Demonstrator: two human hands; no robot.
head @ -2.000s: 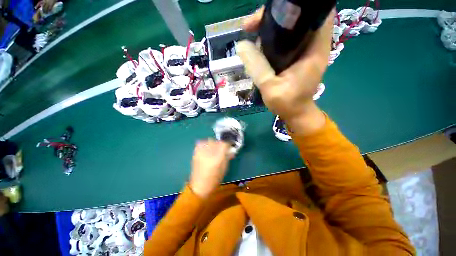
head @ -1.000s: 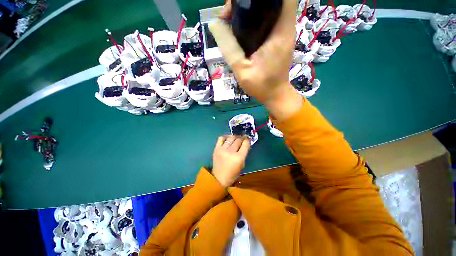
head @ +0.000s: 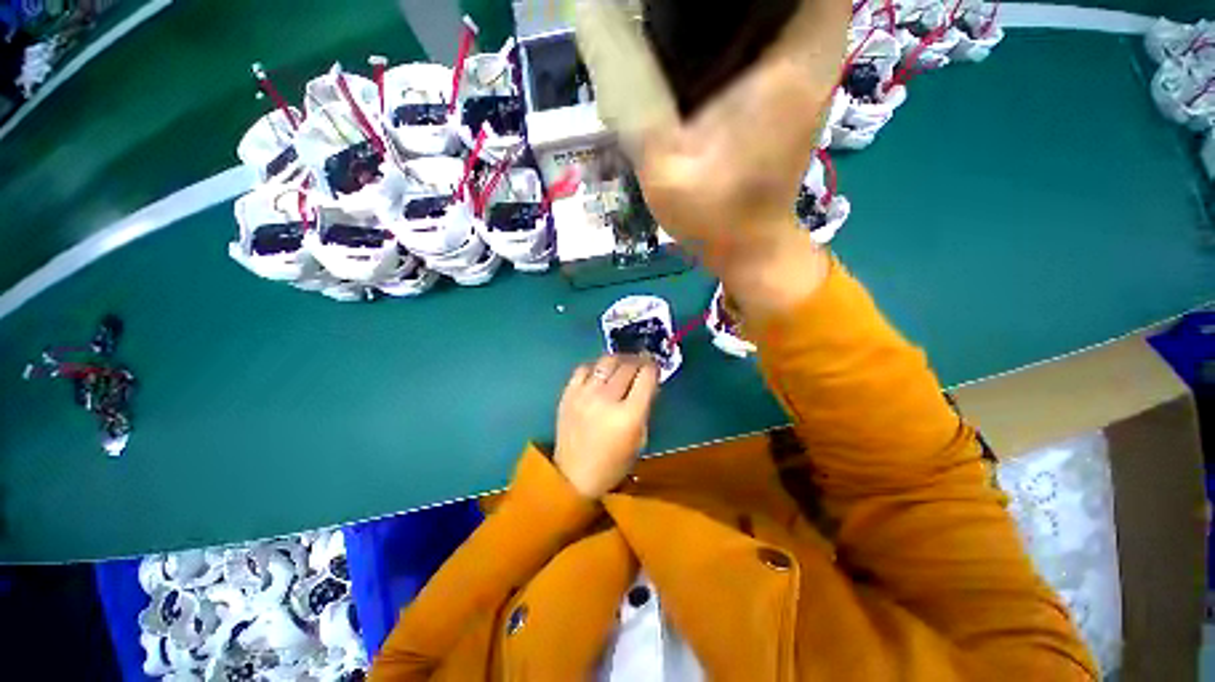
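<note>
A white housing with a dark unit inside (head: 641,329) stands on the green bench in front of me. My left hand (head: 606,416) holds its near side with the fingertips. My right hand (head: 746,167) is raised above the bench, closed round the black electric screwdriver (head: 713,40), whose upper part is cut off by the top edge. The screwdriver's tip is hidden behind the hand. The silver-grey screw feeder (head: 586,200) stands behind the housing, partly covered by my right hand. Another white housing (head: 729,324) with a red lead stands just right, partly hidden by my right forearm.
Stacked housings with red leads (head: 353,200) stand left of the feeder, more (head: 873,87) at the back right. A loose wired cluster (head: 103,384) lies on the left. Below the bench edge are a blue bin (head: 387,573) of white shells and a cardboard carton (head: 1086,400) holding a whitish layer.
My left hand has moved onto the housing's near side and stays there. My right hand still holds the screwdriver, shifted left and then slightly back right. The view has shifted too.
</note>
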